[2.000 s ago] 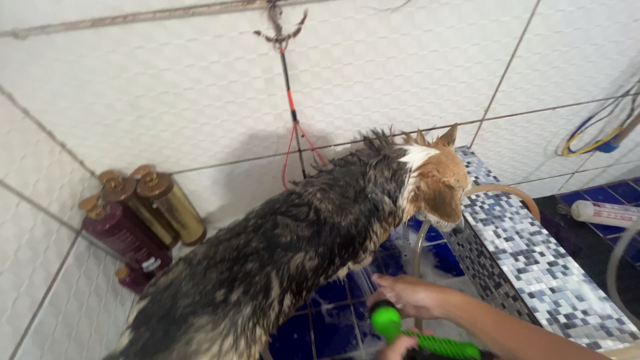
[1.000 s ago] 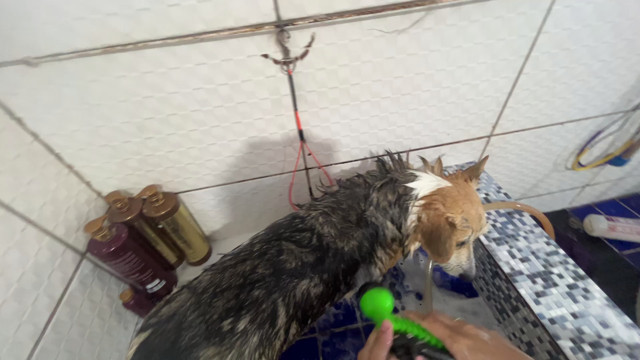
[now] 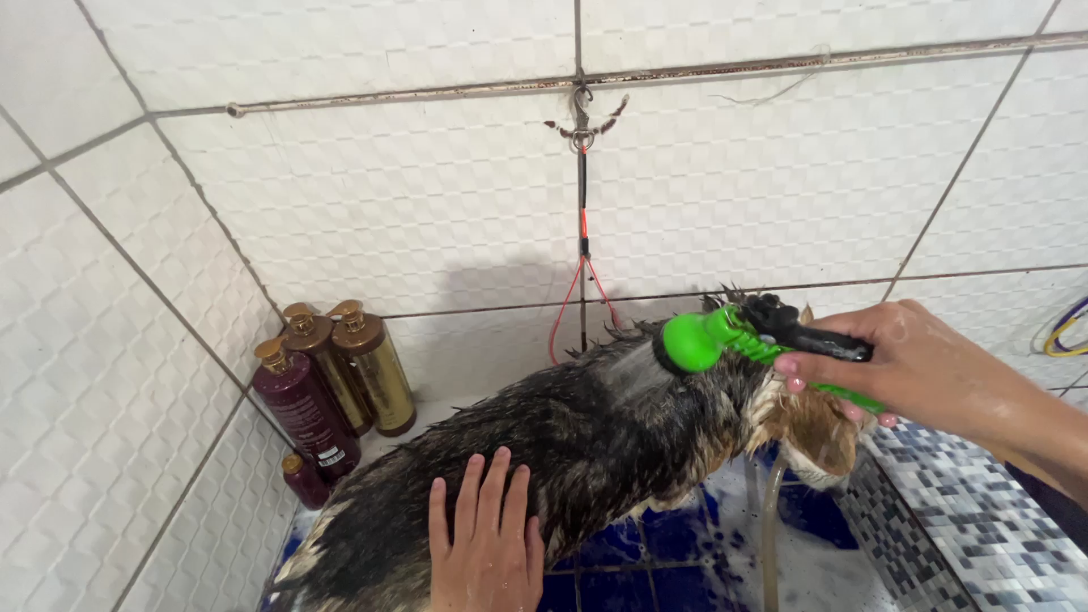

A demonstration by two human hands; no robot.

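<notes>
A wet dog (image 3: pixel 544 425) with a dark back and a tan and white head stands along the tiled wall, head at the right. My right hand (image 3: pixel 918 374) grips a green and black hose spray nozzle (image 3: pixel 693 342) above its shoulders, and water sprays from it leftward onto the back. A pale hose (image 3: pixel 772 527) hangs below, in front of the dog's head. My left hand (image 3: pixel 486 531) lies flat on the dog's lower back, fingers somewhat spread, holding nothing.
Pump bottles, one maroon (image 3: pixel 306 408) and two gold-brown (image 3: pixel 374 365), stand in the left corner beside a small maroon bottle (image 3: pixel 304 480). A red looped cord (image 3: pixel 585 246) hangs from a wall hook. A mosaic-tiled ledge (image 3: pixel 977 501) borders the blue tiled floor (image 3: pixel 612 544) at right.
The nozzle has risen from in front of the dog to above its shoulders. My left hand now rests on the dog's back. The dog's head has lowered.
</notes>
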